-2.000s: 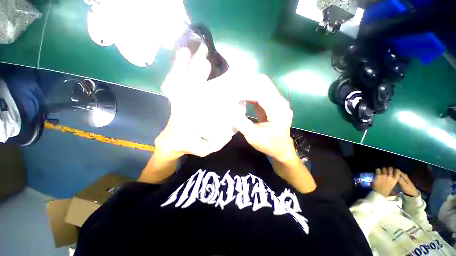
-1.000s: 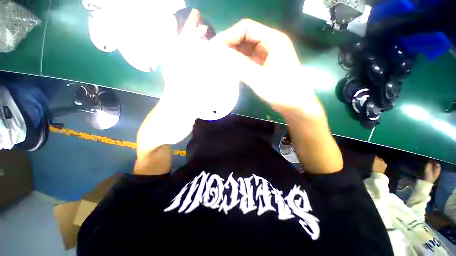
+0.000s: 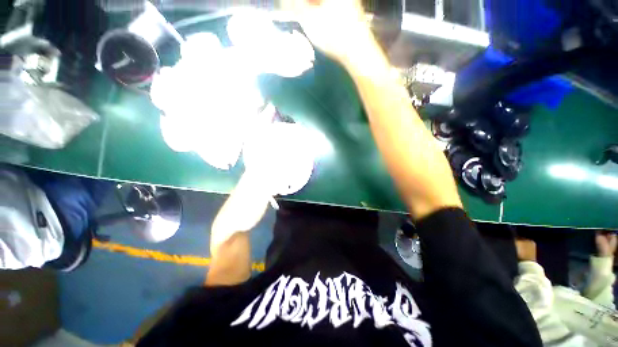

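The view is strongly overexposed around my hands. My left hand (image 3: 256, 169) is at the bench's front edge, holding a round white cover (image 3: 293, 162) with a small dark hole near its rim. A small dark part shows just above the cover, and a short pale end sticks out below it. My right hand (image 3: 333, 26) is stretched far forward at the top edge. Its fingers are lost in glare and partly cut off, so I cannot tell what it holds. Glaring white covers (image 3: 203, 101) lie in an overlapping pile left of centre.
Black ring parts (image 3: 482, 146) are heaped at right, near blue bins (image 3: 542, 91) and a metal screw feeder (image 3: 428, 85). A clear bag (image 3: 47, 118) and a round dark device (image 3: 127, 57) are at left. Metal stools (image 3: 154, 210) stand below. Another person's pale sleeve (image 3: 539, 288) shows lower right.
My right hand has left the white cover and moved far forward to the top edge. My left hand still holds the cover. The view has tilted up, showing more of the bench's back.
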